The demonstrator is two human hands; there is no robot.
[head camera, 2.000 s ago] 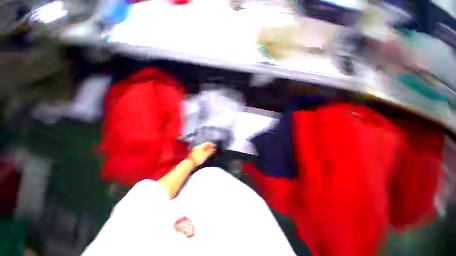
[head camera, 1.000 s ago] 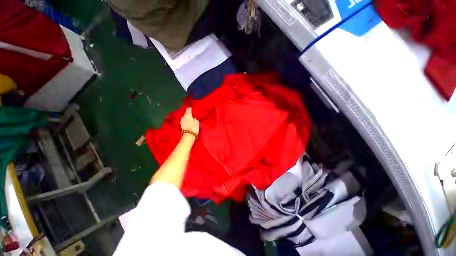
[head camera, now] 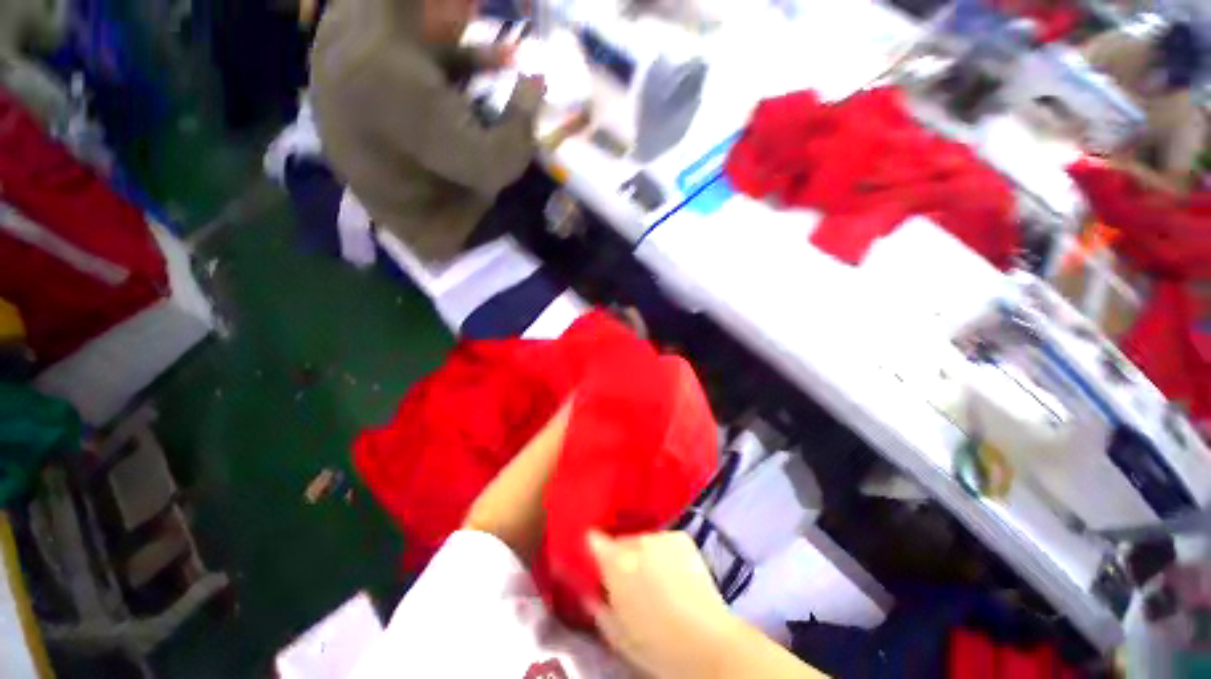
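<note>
A heap of bright red cloth (head camera: 452,411) lies just in front of me, low beside the machine table. My left hand reaches into the heap; its forearm (head camera: 527,484) shows, but red cloth covers the fingers. My right hand (head camera: 653,584), slightly blurred, grips the near edge of a red piece that hangs over my left wrist. A bundle of striped pieces (head camera: 724,537) is partly hidden behind the red cloth and my right hand.
A white machine table (head camera: 823,345) runs along the right, bearing red cloth (head camera: 877,173) and a sewing machine (head camera: 1062,425). A person in a brown top (head camera: 399,120) sits ahead. Dark red cloth (head camera: 67,226) is stacked at the left, past the green floor (head camera: 266,464).
My left hand has gone from the outside of the red heap to under its cloth. My right hand has come into view, holding red cloth. The view has tilted up, showing the seated person.
</note>
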